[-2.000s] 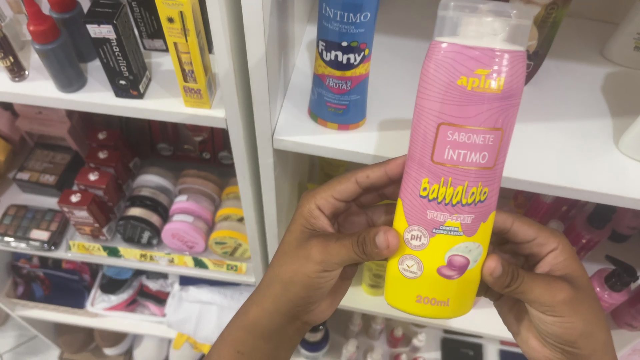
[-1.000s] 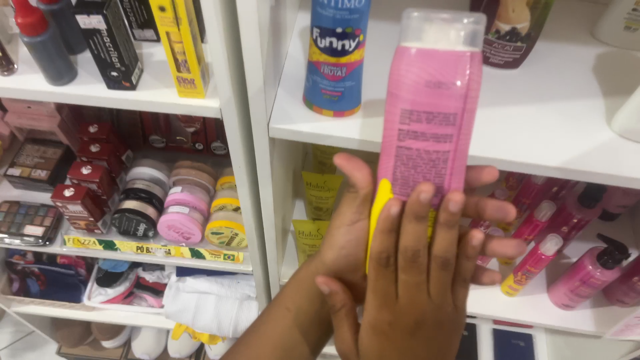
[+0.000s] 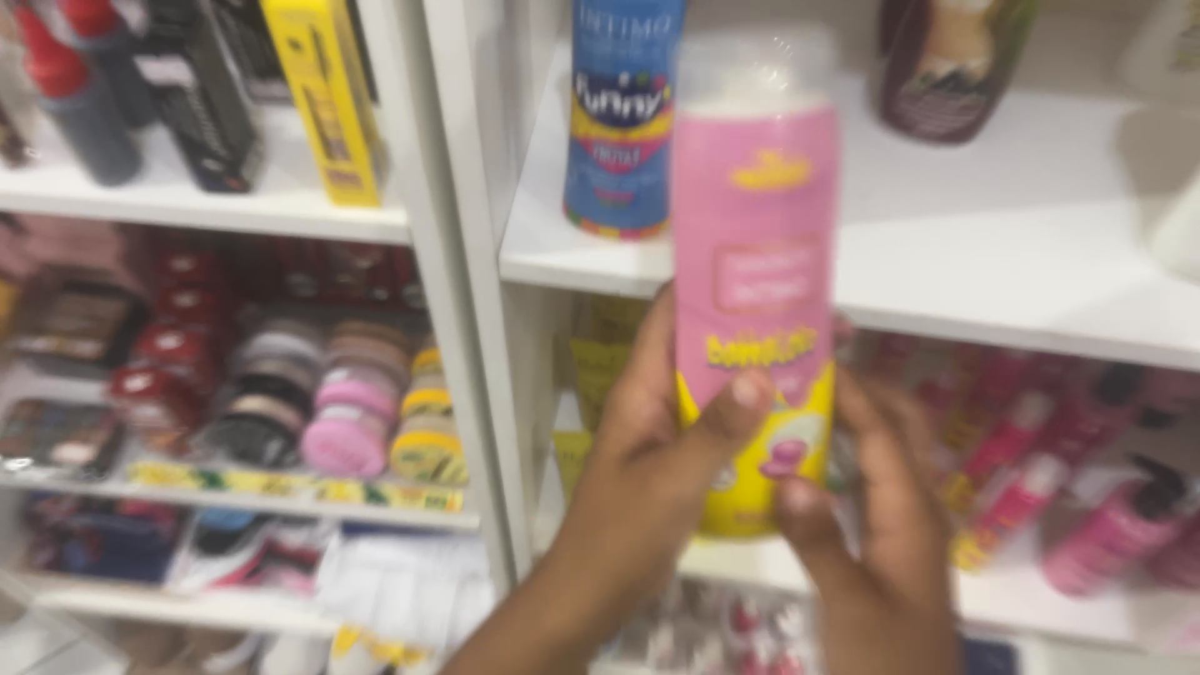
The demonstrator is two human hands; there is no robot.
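A pink and yellow plastic bottle of intimate soap (image 3: pixel 755 216) with a clear cap stands upright in front of the shelves, its front label towards me, blurred by motion. My left hand (image 3: pixel 656 450) grips its lower left side, thumb across the label. My right hand (image 3: pixel 872 516) holds the lower right side, thumb near the bottom of the front and fingers around the edge. Behind the bottle, just to its left, a blue bottle (image 3: pixel 621 141) stands on the upper shelf.
A dark bottle (image 3: pixel 947 66) stands on the white shelf (image 3: pixel 994 234) at right. Pink pump bottles (image 3: pixel 1106 534) fill the shelf below. On the left unit are a yellow box (image 3: pixel 328 103), black boxes, and stacked round powder compacts (image 3: pixel 347 436). A white upright divides the units.
The bottle's printed back faced me one second ago; now its front label does. My right hand has moved from across the bottle's lower part to its right side.
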